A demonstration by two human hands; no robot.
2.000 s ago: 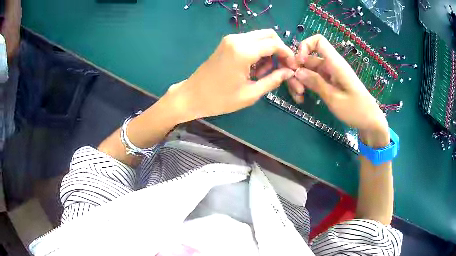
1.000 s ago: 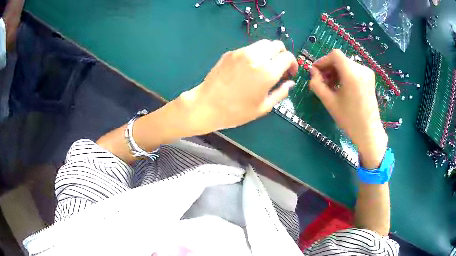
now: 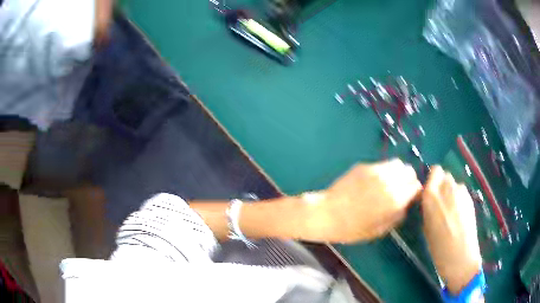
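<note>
My left hand (image 3: 373, 201) and my right hand (image 3: 450, 222) meet at the fingertips over the circuit board panel (image 3: 408, 251), at the right of the view. The frame is blurred, and what the fingertips hold, if anything, cannot be made out. The panel's red row (image 3: 484, 183) shows beyond my right hand; much of the panel is hidden under both hands. A loose pile of wired capsules (image 3: 397, 106), red wires with pale dots, lies on the table beyond my hands.
A clear plastic bag (image 3: 488, 77) lies at the upper right. A battery assembly (image 3: 263, 36), black with a yellow-green cylinder, lies at the top. The green table's edge (image 3: 237, 145) runs diagonally. Another person's pale clothing (image 3: 44, 59) is at the upper left.
The view has swung left, bringing the battery assembly, the whole capsule pile and the other person into sight. My hands, apart one second ago, are now together at the fingertips.
</note>
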